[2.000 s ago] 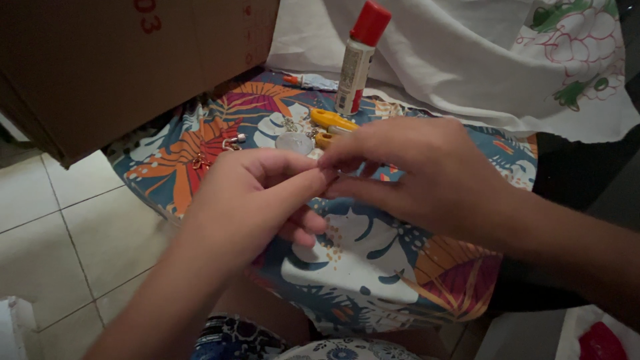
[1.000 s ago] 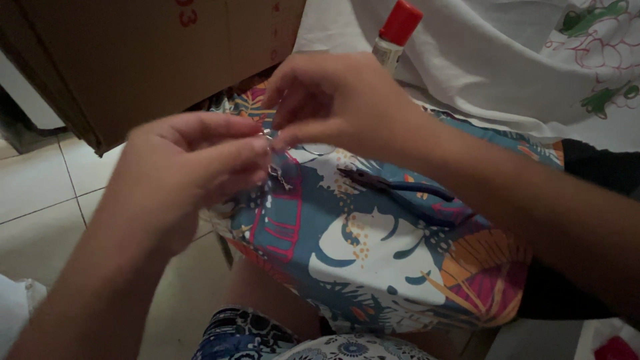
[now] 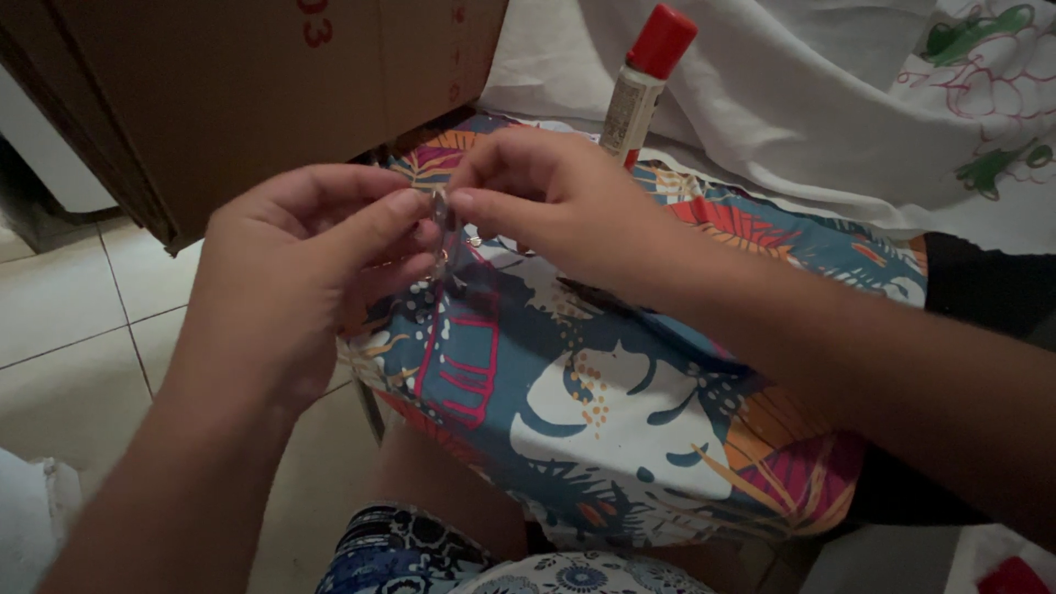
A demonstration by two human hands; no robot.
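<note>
Between the fingertips of both hands hangs a small clear plastic bag with tiny metal pieces in or against it; the exact contents are too small to tell. My left hand pinches its upper left edge with thumb and forefinger. On the other side, my right hand pinches the top edge. Below them lies a patterned cloth with leaves and flowers. Pliers with blue handles lie on it, partly hidden under my right forearm.
A large cardboard box stands at the back left. Behind my right hand is a white can with a red cap. White fabric with painted flowers drapes across the back. Floor tiles show at the left.
Two seconds ago, yellow-handled tools and a small clear cup showed beyond the hands; they are not in sight now. The blue-handled pliers, unseen then, have come into view. The hands now hold the bag up.
</note>
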